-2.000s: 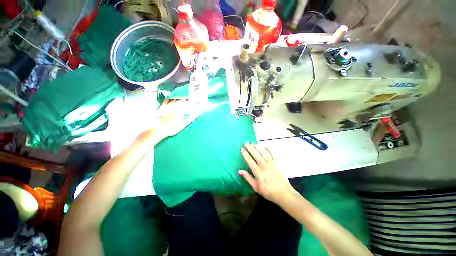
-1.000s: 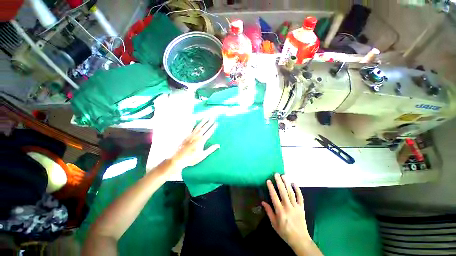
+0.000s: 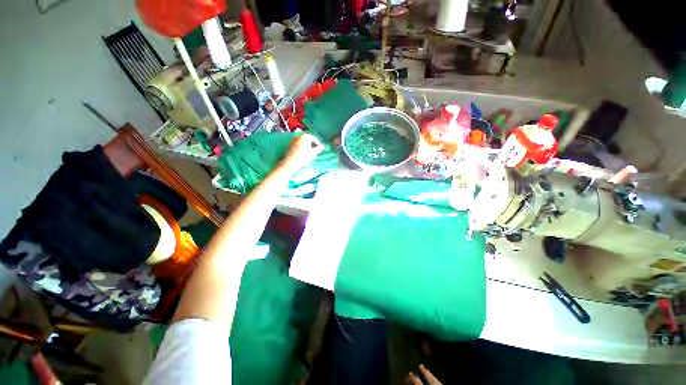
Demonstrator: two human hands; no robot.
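Observation:
A green fabric panel (image 3: 412, 263) lies on the white machine table, its top edge beside the needle area of the sewing machine (image 3: 560, 207) and its front edge over the table edge. My left hand (image 3: 304, 152) is at the bundle of green pieces (image 3: 259, 159), left of the metal bowl; overexposure hides whether its fingers hold cloth. My right hand (image 3: 425, 376) is cut off by the bottom edge, only some fingertips showing below the table, away from the panel.
The metal bowl (image 3: 347, 143) holds green scraps. Two red-capped bottles (image 3: 535, 143) stand behind the machine head. Thread snips (image 3: 566, 298) lie under the machine arm. A chair with dark and camouflage clothing (image 3: 68, 218) is at the left. Green cloth (image 3: 263, 323) hangs below the table.
The view has swung left. My left hand has left the panel and reached to the green bundle. My right hand has dropped from the panel's front edge to the bottom of the picture.

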